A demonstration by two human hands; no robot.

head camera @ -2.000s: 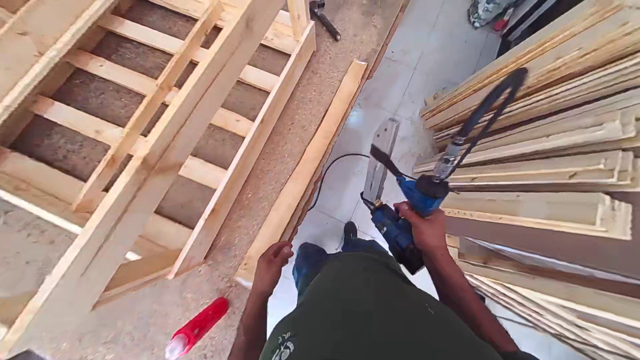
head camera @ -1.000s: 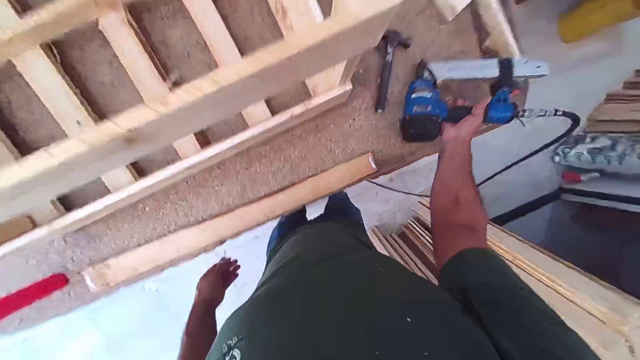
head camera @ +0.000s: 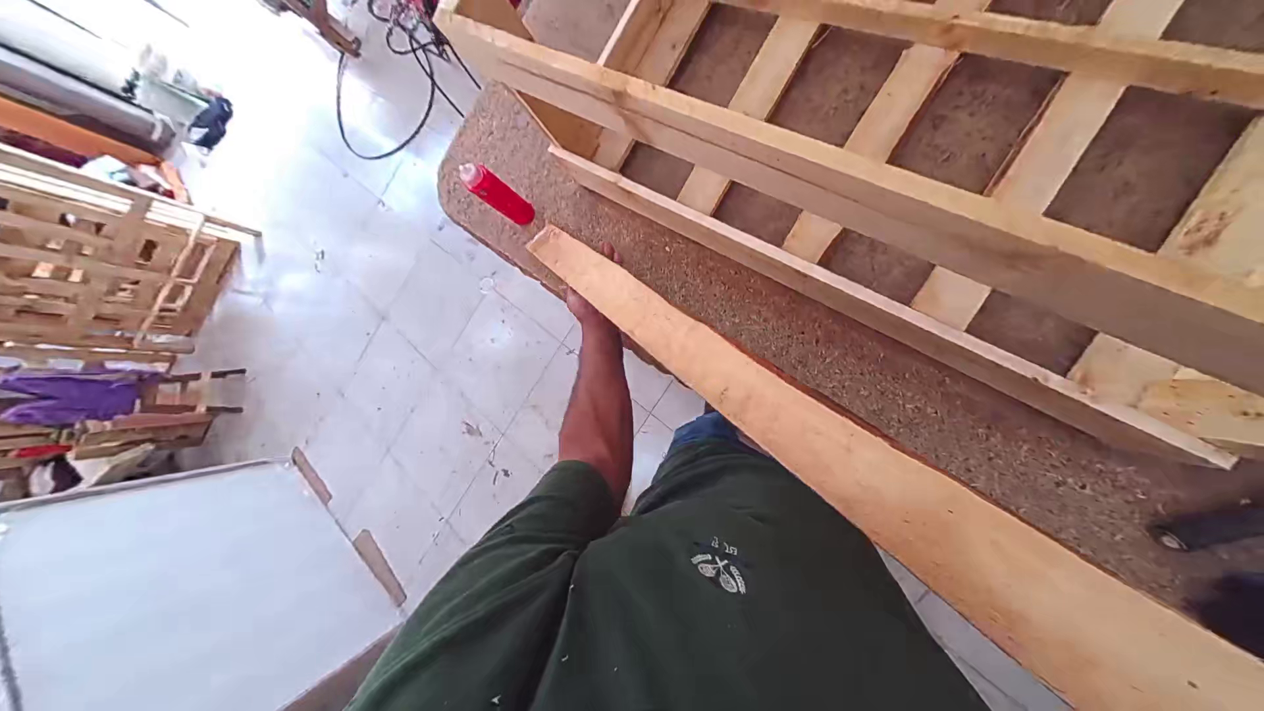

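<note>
My left hand (head camera: 585, 304) grips the end of a long wooden board (head camera: 790, 400) from below, with fingertips showing past its far edge. The board slants from the middle of the view to the lower right corner, over the near edge of a particleboard worktop (head camera: 691, 286). Just beyond the held end lies a red bottle with a pale tip (head camera: 502, 196). A slatted wooden frame (head camera: 859, 163) rests on the worktop beside the board. My right hand is out of view. At the right edge are a dark handle (head camera: 1205, 528) and a blurred dark blue thing, too unclear to name.
Below and left of the worktop is a tiled floor (head camera: 395, 336). A large white panel (head camera: 188, 583) is at the lower left. Slatted wooden pieces (head camera: 99, 257) and purple cloth (head camera: 69, 395) are at the far left. A dark hose (head camera: 432, 94) loops on the floor at the top.
My left hand, apart from the board a second ago, now holds its end. My right hand, earlier on a blue nail gun, has left the view. The view has turned strongly left.
</note>
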